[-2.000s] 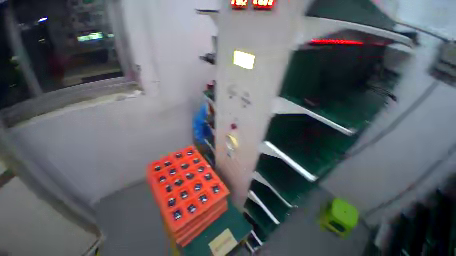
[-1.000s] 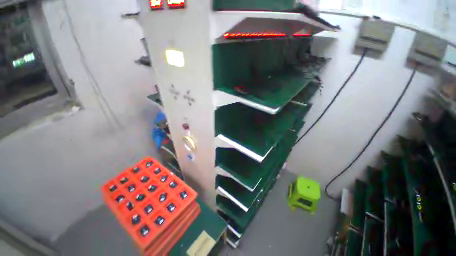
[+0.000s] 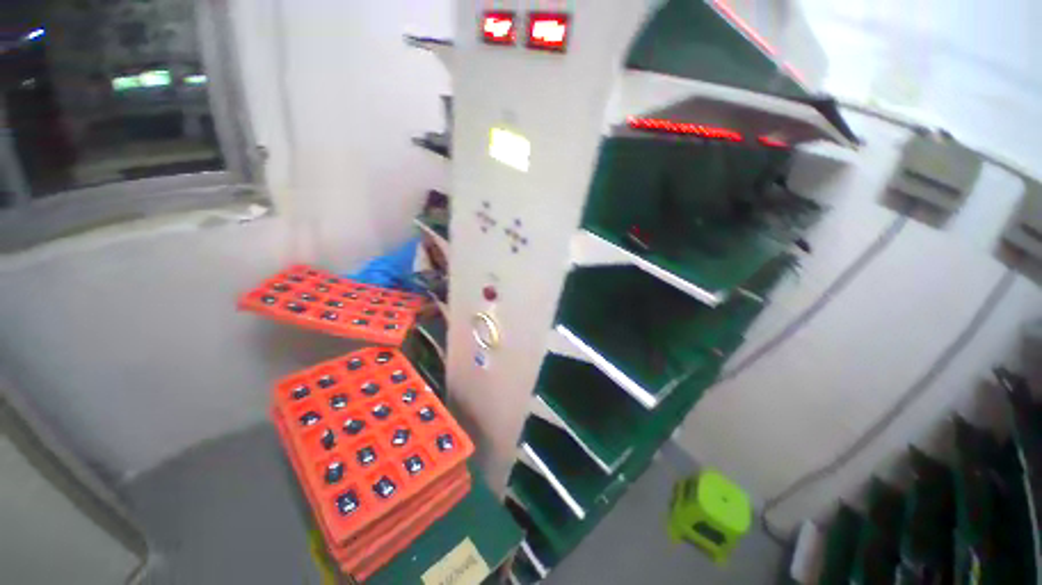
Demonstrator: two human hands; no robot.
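No hand of mine is in view. A stack of orange-red compartment trays (image 3: 377,429) stands on a green surface (image 3: 497,528) in front of me. Small dark units (image 3: 366,457) sit in the cells of its top tray. Another orange-red tray (image 3: 334,304) with dark units in its cells appears behind the stack, left of the rack's end wall. What supports this tray is hidden. A blue shape (image 3: 392,267) lies behind it; I cannot tell what it is.
The rack control panel (image 3: 498,234) has red displays and a yellow-lit square. Green shelves (image 3: 686,246) run to its right. A lime green stool (image 3: 711,514) stands on the floor. More green shelves (image 3: 926,503) are at lower right. Grey wall boxes (image 3: 935,171) and a window (image 3: 109,91) also show.
The separate orange-red tray has come into view behind the stack. The blue shape shows farther out from the rack. The view has swung left, then back right.
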